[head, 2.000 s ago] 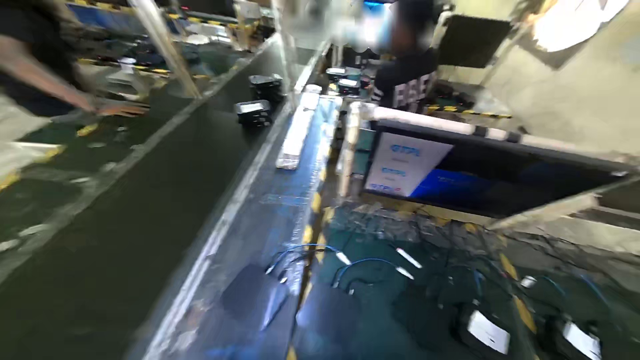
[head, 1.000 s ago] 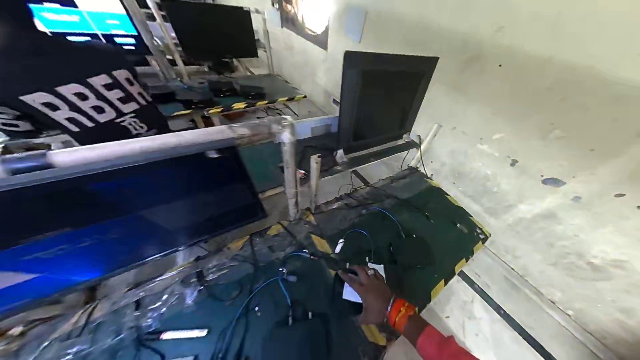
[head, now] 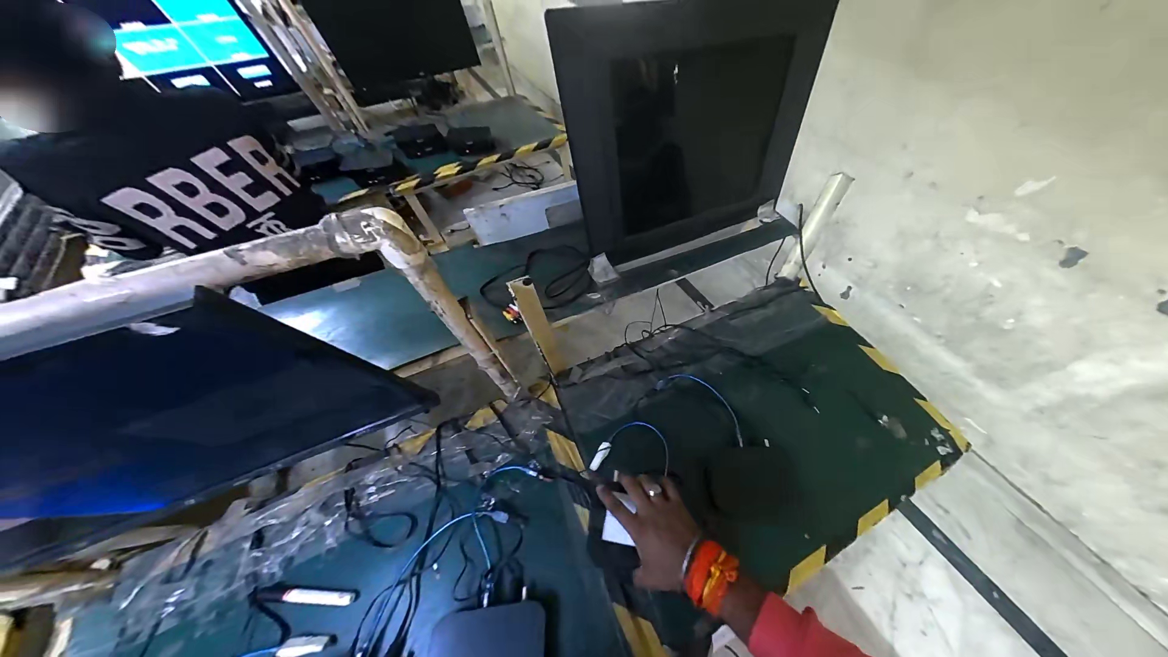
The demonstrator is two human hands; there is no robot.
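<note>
My right hand [head: 659, 538], with a ring, an orange thread at the wrist and a red sleeve, rests over a small black box with a white label [head: 620, 520]. Its fingers are at the label; whether they grip the box cannot be told. A blue cable with a white plug [head: 599, 455] curves just beyond the fingers. To the right, another dark box [head: 750, 482] lies on the green mat with a blue cable. Left of the hand, a black box [head: 490, 630] has cables plugged into its rear edge. My left hand is out of view.
A large screen [head: 182, 401] stands at the left under a taped white pipe [head: 182, 274]. A dark monitor [head: 693, 137] stands at the back by a wall [head: 985, 182]. Beyond the pipe is a person in a black shirt [head: 173, 173]. Yellow-black tape edges the mat [head: 839, 456].
The view has swung far to the right since the earliest frame. My right hand, unseen in that frame, is over the labelled box in the last two.
</note>
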